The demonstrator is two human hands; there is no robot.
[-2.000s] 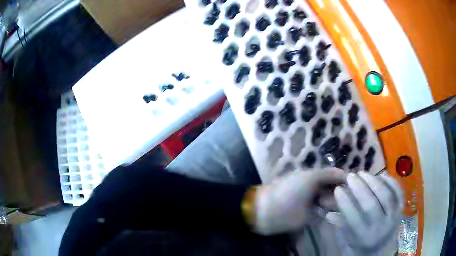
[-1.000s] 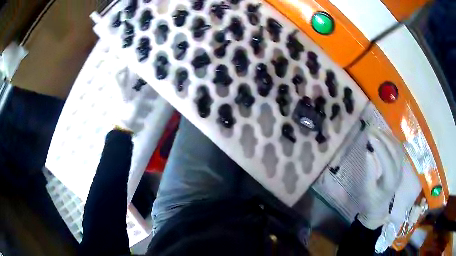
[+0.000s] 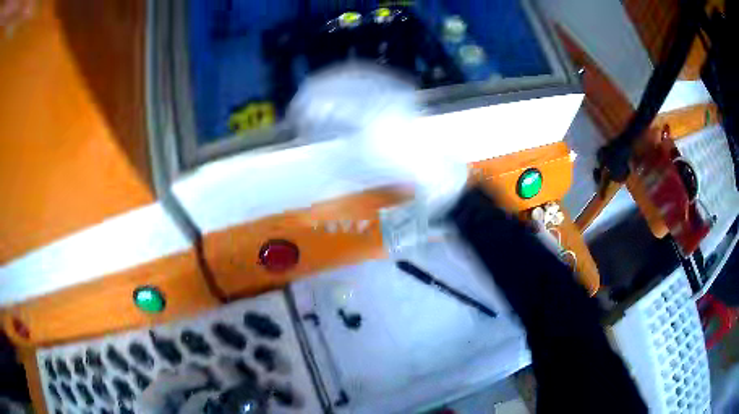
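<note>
My right hand (image 3: 373,129), in a white glove and strongly blurred, reaches over the white front band into the open orange test box; its fingers are near the black fixture (image 3: 365,44), and any piece in them cannot be made out. My left hand (image 3: 182,388), gloved and blurred, is low over the foam tray (image 3: 285,344) beside a dark, shiny piece (image 3: 243,398); its grip is unclear. The tray's pockets hold many black earphones (image 3: 228,333). A few small black pieces (image 3: 350,318) lie on the white sheet right of the tray.
A black marker pen (image 3: 446,287) lies on the sheet. The front strip carries a red button (image 3: 278,255) and green buttons (image 3: 149,298). Yellow bits (image 3: 253,117) sit inside the blue-lined box. A white gridded tray (image 3: 668,348) and red parts (image 3: 677,194) are at the right.
The view has swung right, onto the open box. My right hand has moved from the sheet to the box; my left hand has moved from the second foam tray to the main tray.
</note>
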